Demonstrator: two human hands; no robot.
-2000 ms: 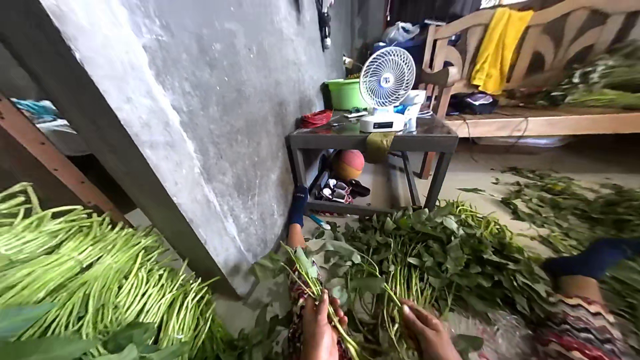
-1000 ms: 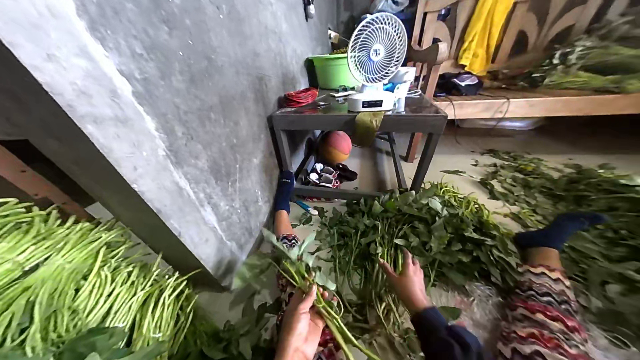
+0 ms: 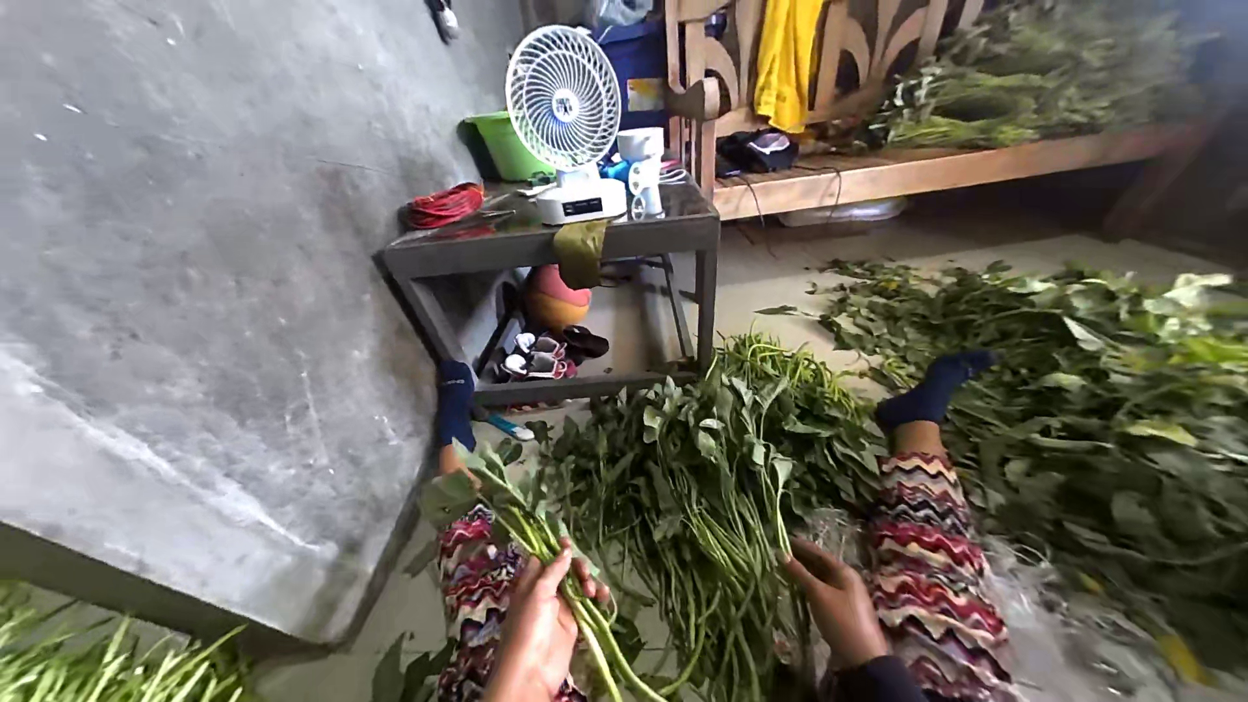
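My left hand [image 3: 548,609] is closed around a small bunch of leafy green stems [image 3: 526,522], whose leaves point up and away to the left while the bare stems trail down below the palm. Between my legs lies a large heap of long-stemmed leafy greens [image 3: 717,458]. At the right side of that heap, my right hand [image 3: 829,595] pinches a thin stem between thumb and fingers. The stem's leafy top rests among the others.
A dark low table [image 3: 546,239] bearing a white fan [image 3: 564,102] stands ahead, against the concrete wall [image 3: 214,273]. More greens [image 3: 1102,419] cover the floor at right, beside my socked foot [image 3: 931,390]. Cut stems [image 3: 107,653] lie at bottom left, and a wooden bench [image 3: 936,180] stands behind.
My right hand, held over the heap with fingers apart a second ago, now pinches a stem at its right side. The left hand still holds its bunch. The view has swung to the right.
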